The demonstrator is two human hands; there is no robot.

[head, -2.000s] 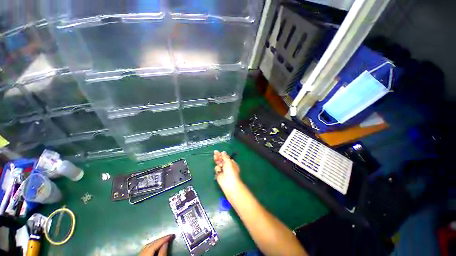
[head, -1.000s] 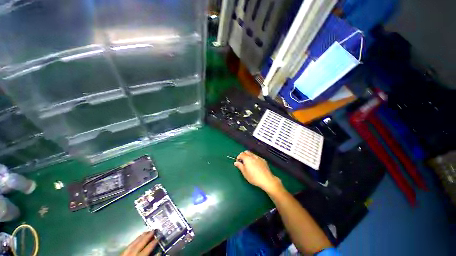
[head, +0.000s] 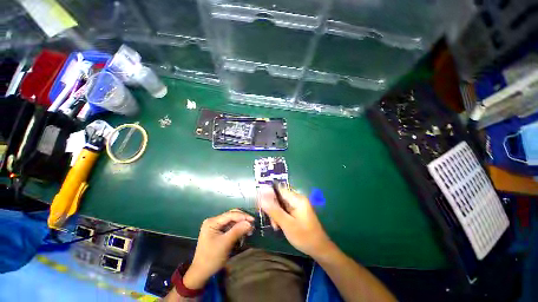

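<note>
An opened phone mid-frame [head: 271,167] with white and black parts lies on the green mat, its lower part covered by my right hand. My right hand [head: 296,219] is over it, with a thin dark tool [head: 277,191] between the fingers; the tip is blurred. My left hand [head: 223,237] is at the phone's lower left, thumb and fingers close together near its edge; whether it holds anything is unclear.
Behind lie a dark phone housing [head: 271,133] and clear drawers [head: 348,71]. A blue pick [head: 317,197] lies right. Left are a yellow screwdriver [head: 72,187], tape ring [head: 141,154] and cup [head: 111,94]. A black tray [head: 407,160] holds a white grid [head: 469,197].
My right hand has come back from the right side of the mat to over the phone. My left hand shows more fully at the phone's lower left. The view has turned left.
</note>
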